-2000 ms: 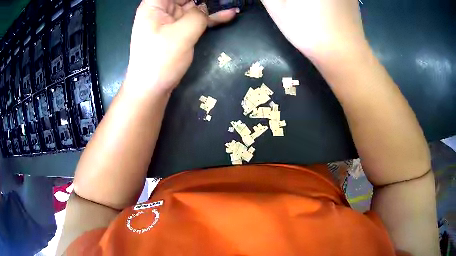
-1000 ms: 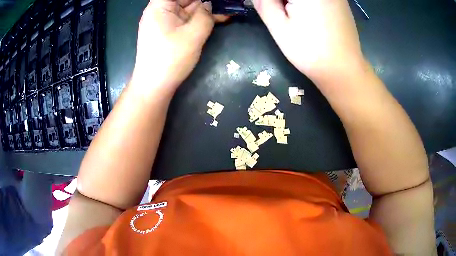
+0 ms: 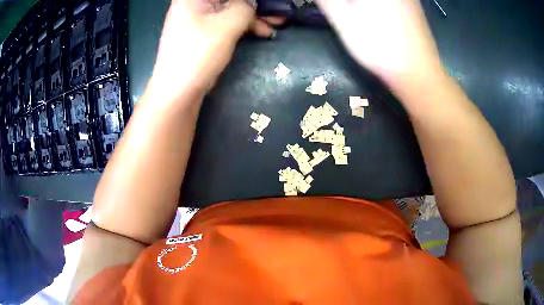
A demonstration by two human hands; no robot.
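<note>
A dark device housing [image 3: 292, 11] lies between my hands at the top edge of the view, partly cut off and blurred. My left hand [image 3: 212, 30] grips its left end, with fingertips under its near side. My right hand [image 3: 379, 30] is at its right end, blurred and cut off by the top edge; whether it grips the housing or a small piece cannot be seen. Cream stepped adhesive pieces [image 3: 318, 118] lie scattered in small clusters on the dark bench mat [image 3: 238, 173] between my forearms and the orange shirt.
A black parts tray [image 3: 74, 95] with rows of pockets holding dark housings stands at the left. A thin light tool or strip [image 3: 440, 7] shows at the top right. The bench's near edge runs along the shirt. Dark blue clothing [image 3: 27, 256] shows at the lower left.
The housing and my left fingertips sit slightly lower in view than a second ago. My right hand has shifted slightly right. The loose pieces keep their arrangement.
</note>
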